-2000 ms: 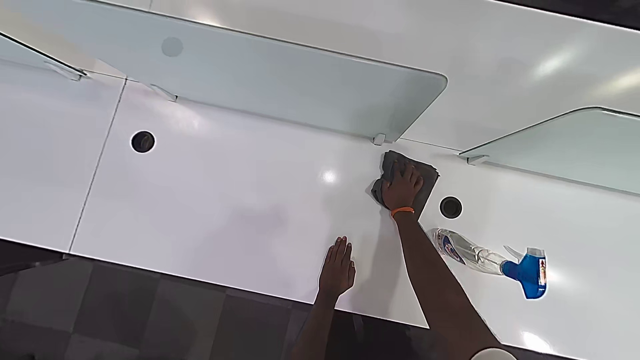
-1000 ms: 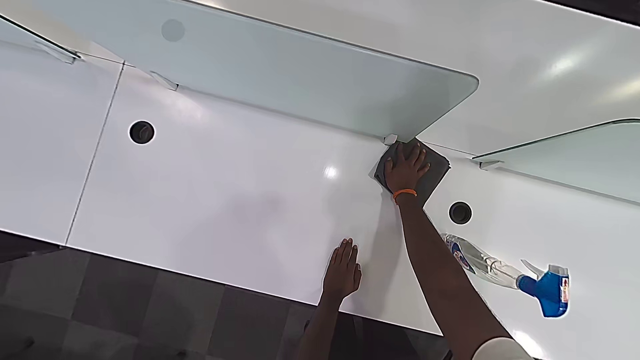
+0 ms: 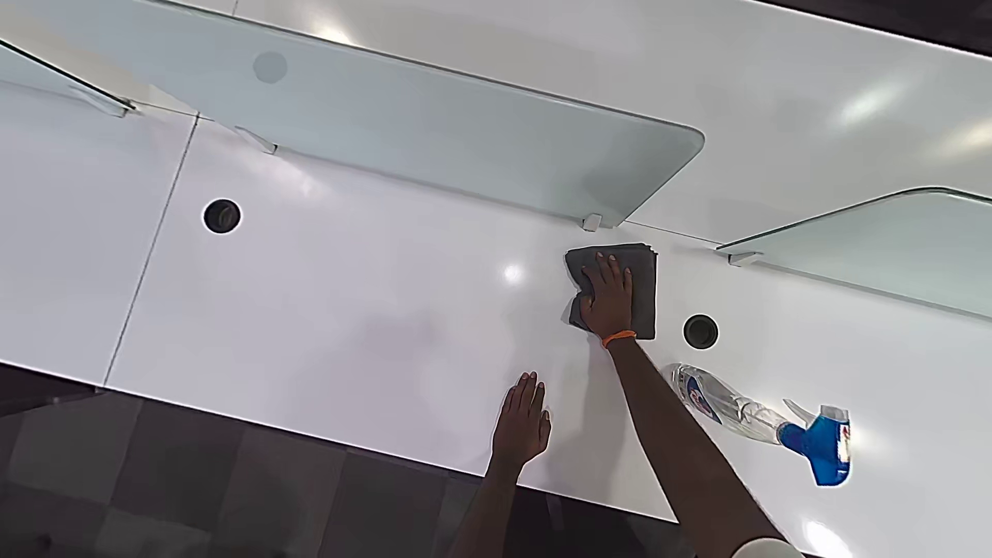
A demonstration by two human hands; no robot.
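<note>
My right hand (image 3: 608, 298), with an orange band at its wrist, presses flat on a folded dark grey cloth (image 3: 643, 294) that lies on the white desktop (image 3: 349, 310). The cloth is just below the bracket at the corner of a frosted glass divider. My left hand (image 3: 521, 422) rests on the desktop near its front edge, holding nothing, its fingers nearly straight and the thumb a little apart. To the right of my right forearm lies a clear spray bottle (image 3: 732, 407) on its side, with a blue trigger head pointing right.
A long frosted glass divider (image 3: 434, 116) stands along the back of the desktop, and a second divider (image 3: 891, 248) is at the right. Round dark cable holes are at the left (image 3: 222, 216) and right (image 3: 701, 332) of the desktop. Dark checked floor (image 3: 178, 473) shows below the front edge.
My right hand and the cloth have moved a little toward me, away from the divider's bracket, where they were a second ago. My left hand has stayed near the front edge.
</note>
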